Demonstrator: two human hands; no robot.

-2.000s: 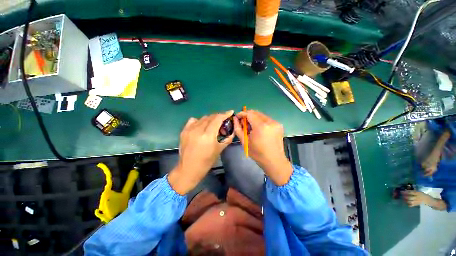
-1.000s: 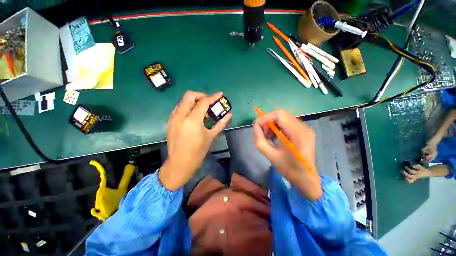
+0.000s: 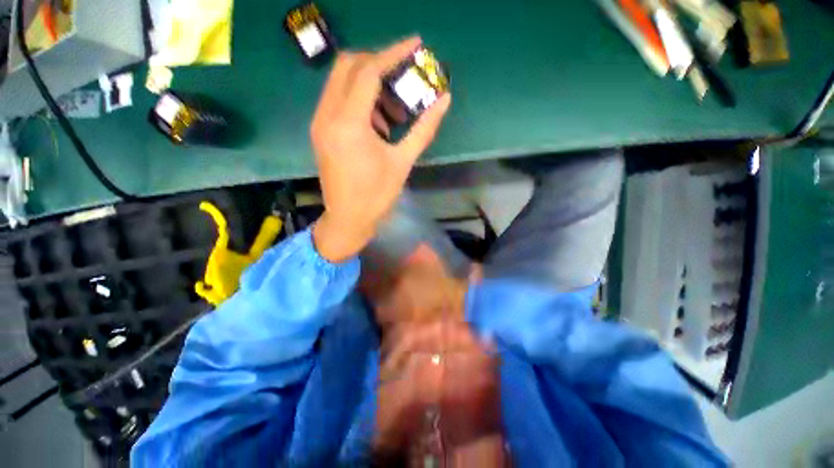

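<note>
My left hand (image 3: 358,142) holds an open black watch-like unit (image 3: 418,84) by its edges, above the green mat near the bench's front edge. Its white and gold inside faces up. My right hand (image 3: 425,285) is a blur low in front of my body, near the left forearm. Its fingers and anything in them cannot be made out. One similar open unit (image 3: 309,35) lies on the mat at the top. Another unit (image 3: 176,119) lies at the left, with a dark piece against it.
A grey-white parts box (image 3: 110,46) and yellow paper (image 3: 194,29) are at the upper left. White and orange sticks (image 3: 651,35) lie at the upper right by a yellow-brown sponge (image 3: 764,33). A yellow hand tool (image 3: 229,260) sits below the bench, beside black trays (image 3: 69,247).
My right hand has left the bench area and moved down and inward to my body. My left hand still holds the unit. The view has shifted down toward my lap.
</note>
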